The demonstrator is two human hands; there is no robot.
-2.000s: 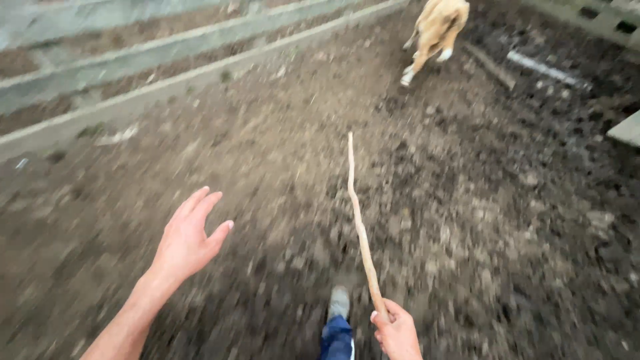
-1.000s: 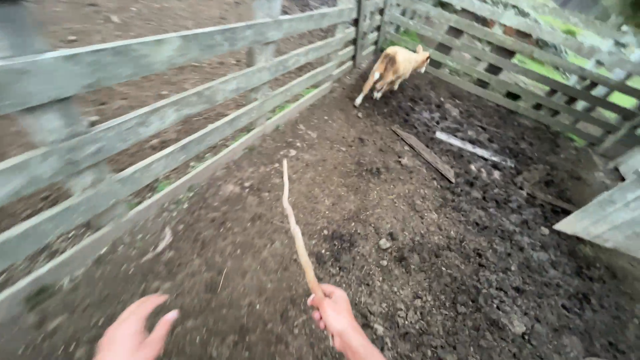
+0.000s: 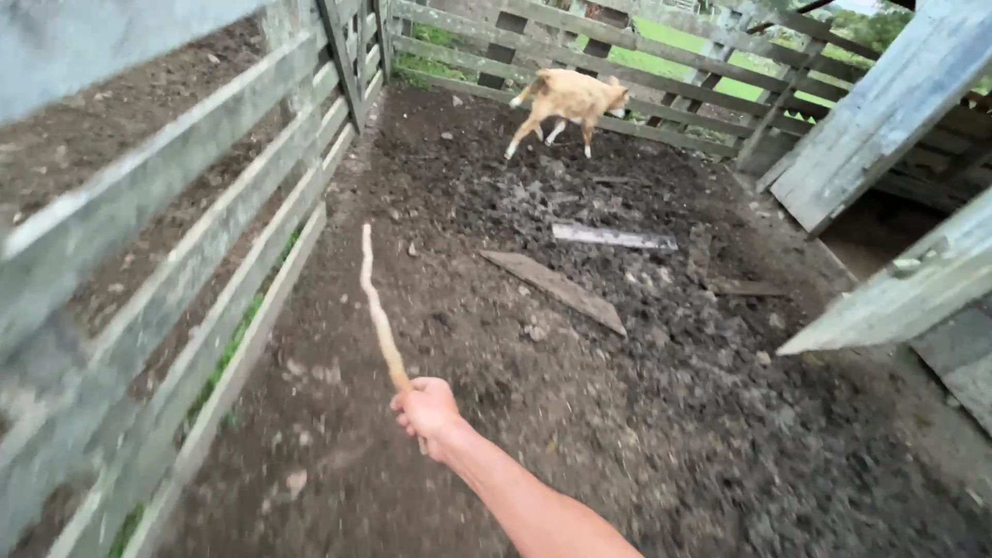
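My right hand (image 3: 428,412) is closed around the lower end of a crooked wooden stick (image 3: 377,310), whose thin pale tip points forward and slightly left over the dirt. Beyond the stick, near the far corner of the pen, a tan calf (image 3: 572,99) with white lower legs stands or moves with its head to the right, close to the back fence. Its hind legs are spread apart. My left hand is outside the view.
A wooden board fence (image 3: 194,302) runs along the left and meets the back fence (image 3: 666,70). Loose planks (image 3: 559,288) and a pale board (image 3: 614,236) lie on muddy ground. At right, weathered boards (image 3: 891,124) frame a dark opening.
My left hand has gone out of view. The calf, earlier by the left fence's far end, is now along the back fence. My right hand still grips the stick.
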